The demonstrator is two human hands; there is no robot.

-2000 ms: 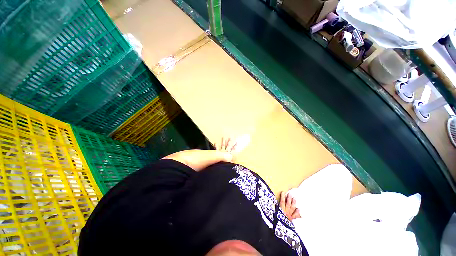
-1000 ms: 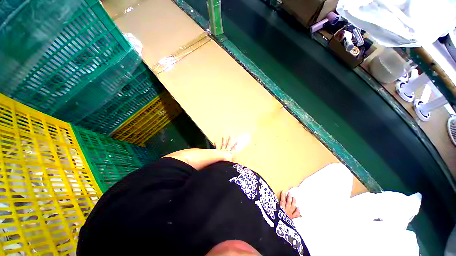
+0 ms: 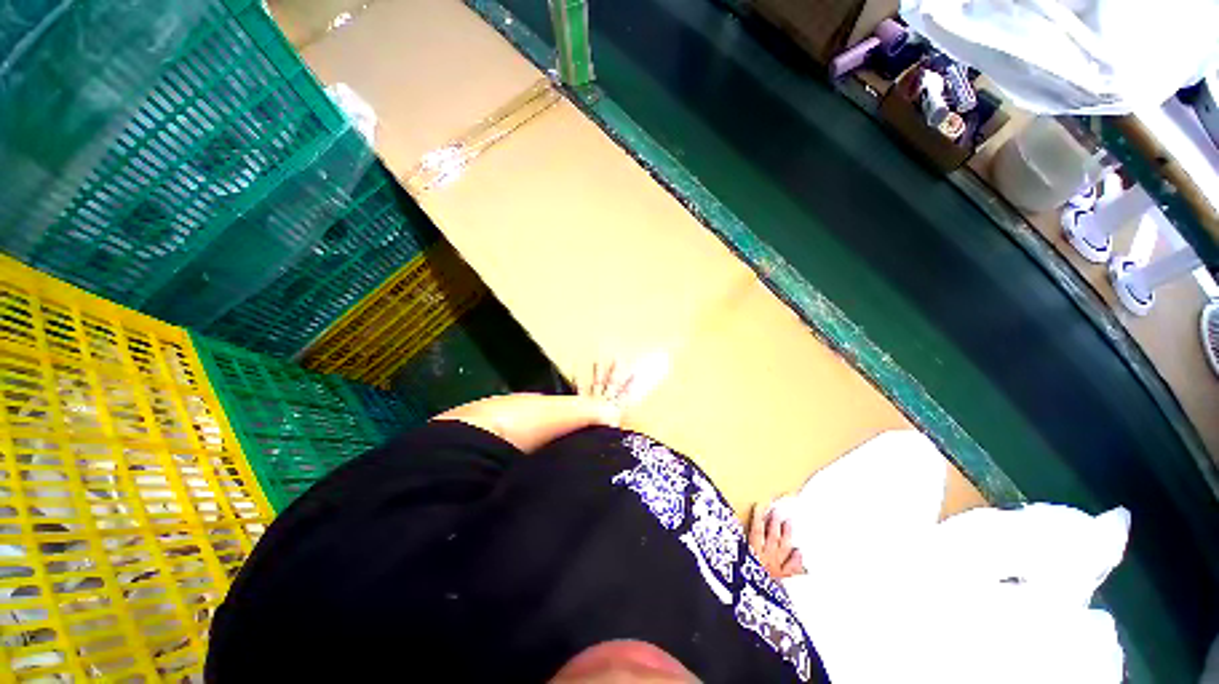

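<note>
My left hand (image 3: pixel 608 384) lies on the cardboard bench cover (image 3: pixel 588 241) with its fingers apart, holding nothing. My right hand (image 3: pixel 775 540) shows as spread fingers on the bench by the front of my shirt, at the left edge of the white bag stack (image 3: pixel 936 588). The fingers seem to touch the stack but are not closed on it. The stack is overexposed, so its single bags cannot be told apart. It covers the lower right end of the bench and hangs over its green edge.
A dark green conveyor belt (image 3: pixel 856 254) curves beyond the bench. Past it are a small carton (image 3: pixel 922 134), white bags (image 3: pixel 1029 47) and units with white ends (image 3: pixel 1090 221). A green post (image 3: pixel 572 40) stands at the bench edge. Green crates (image 3: pixel 174 147) and a yellow crate (image 3: pixel 107 468) stand at left.
</note>
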